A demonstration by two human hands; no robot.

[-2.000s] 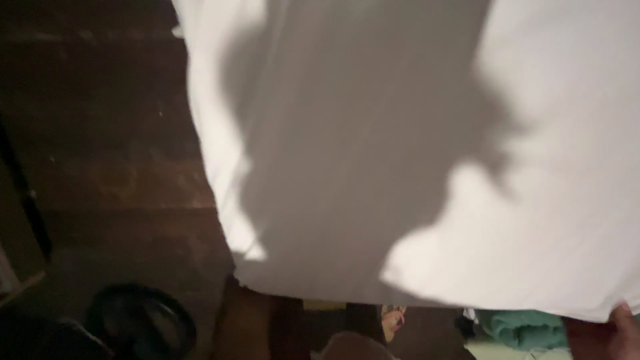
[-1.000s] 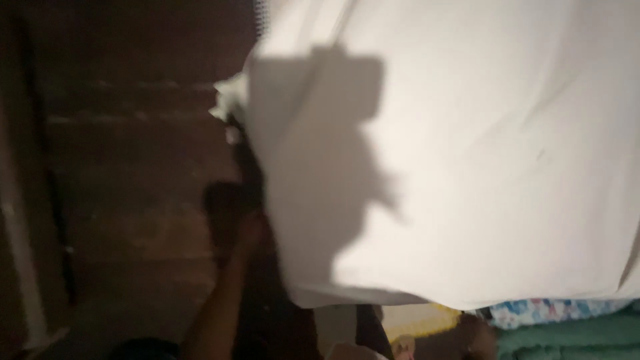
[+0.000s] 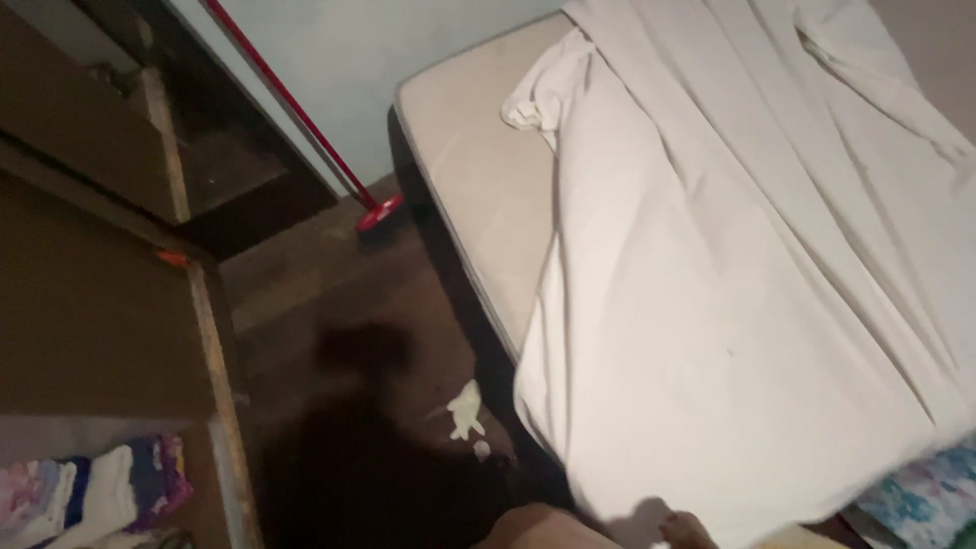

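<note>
A white fitted sheet (image 3: 686,305) lies wrinkled over much of a beige mattress (image 3: 473,152). Its gathered corner (image 3: 541,91) is bunched on top, and the mattress's far left corner shows bare. At the bottom edge, bare skin (image 3: 549,528) and a smaller skin-toned shape (image 3: 686,530), perhaps fingers, appear beside the sheet's near edge. The frame cuts both off, so which hand or body part each belongs to cannot be told. No full hand shows, nor any clear grip on the cloth.
A red-handled broom or mop (image 3: 293,99) leans by the wall, its red round base (image 3: 380,213) on the dark floor. Wooden shelving (image 3: 210,351) with folded cloths (image 3: 114,484) stands left. Pale scraps (image 3: 465,412) lie beside the bed. Patterned fabric (image 3: 926,496) is at lower right.
The view has swung widely to show the wall and bed corner. The hand at the sheet's lower right edge two seconds ago and the forearm at lower left one second ago are no longer seen there.
</note>
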